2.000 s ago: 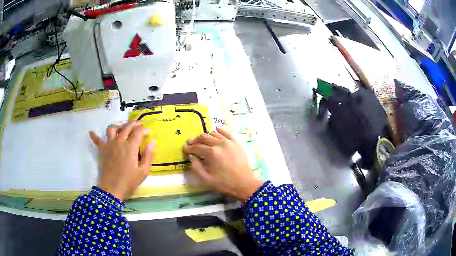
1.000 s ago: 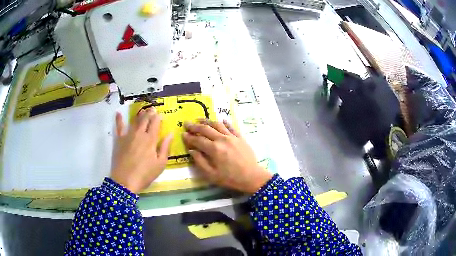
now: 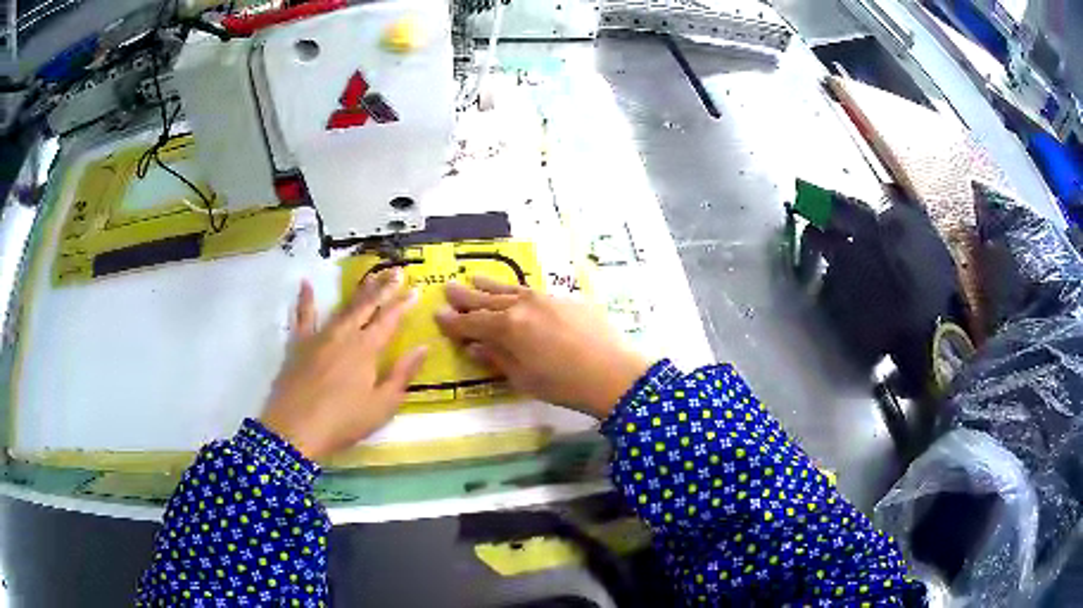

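Note:
The yellow template flap [image 3: 439,352] with its black-edged curved slot lies flat on the white template base [image 3: 143,368], just in front of the sewing head [image 3: 356,131]. My left hand [image 3: 347,368] lies on the flap's left side, fingers spread, fingertips near the upper left slot, close to the needle area. My right hand [image 3: 540,344] rests on the flap's right middle, palm down, fingers a little bent. Neither hand grips anything. What lies under the flap is hidden.
A second yellow template station [image 3: 89,238] is left of the sewing head. Black pieces [image 3: 885,279] with a green piece [image 3: 814,203] lie at right, beside a tape roll [image 3: 951,354] and a clear plastic bag [image 3: 1021,416]. A yellow tape strip [image 3: 529,555] is at the front.
My left hand has shifted right and forward over the flap's left side. My right hand's fingers have moved slightly up the flap. The camera view has shifted a little.

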